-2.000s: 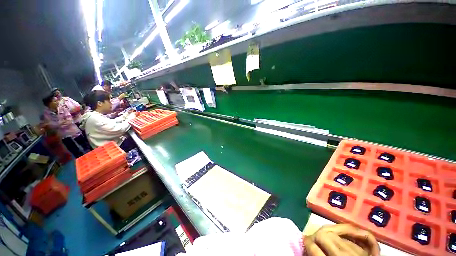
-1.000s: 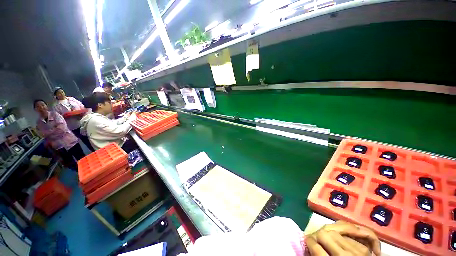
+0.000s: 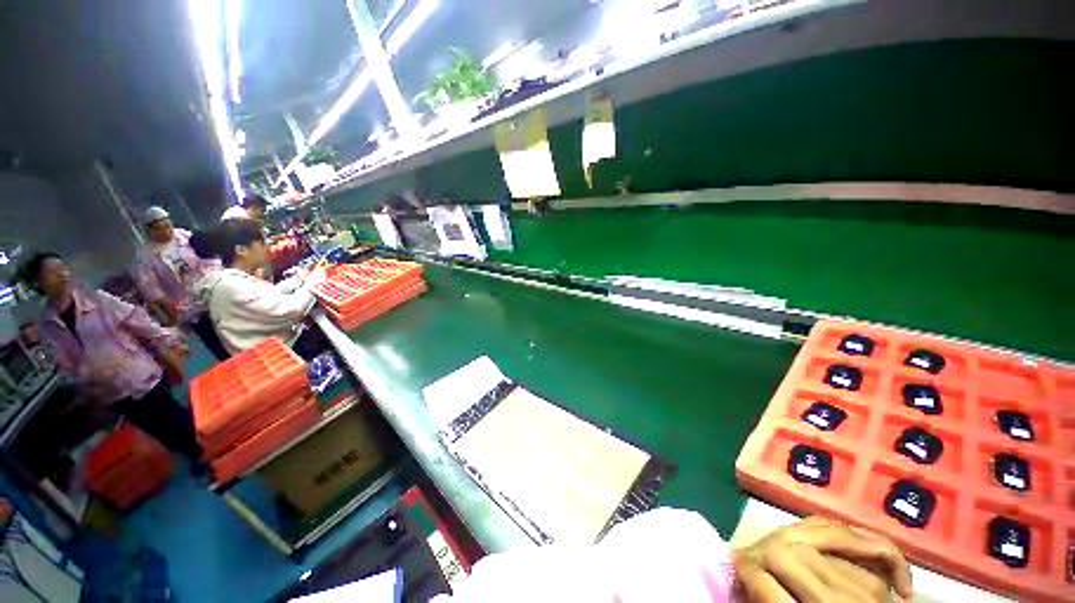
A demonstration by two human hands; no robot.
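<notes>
An orange-red compartment tray (image 3: 866,495) lies on the bench at the right, cut off by the right edge. Small black rounded-square watch-like units (image 3: 911,503) sit singly in many pockets; one pocket in the back row is empty. My left hand (image 3: 822,563) rests at the tray's near left edge, on a plain white sheet (image 3: 764,516). Its fingers are curled and its lower part is cut off by the frame, so I cannot tell whether it holds anything. A pale pink-white sleeve leads to it. My right hand is not in view.
A beige pad with black patterned edges (image 3: 548,459) lies left of the tray. Orange-red trays are stacked on the bench (image 3: 371,292) and on a cart (image 3: 254,395). Notes (image 3: 527,159) hang from the shelf. A seated person (image 3: 248,300) and standing people (image 3: 100,342) are at the left.
The view has shifted slightly, so bench things sit a little further right. A standing person at the far left has come nearer. My left hand keeps its place beside the tray.
</notes>
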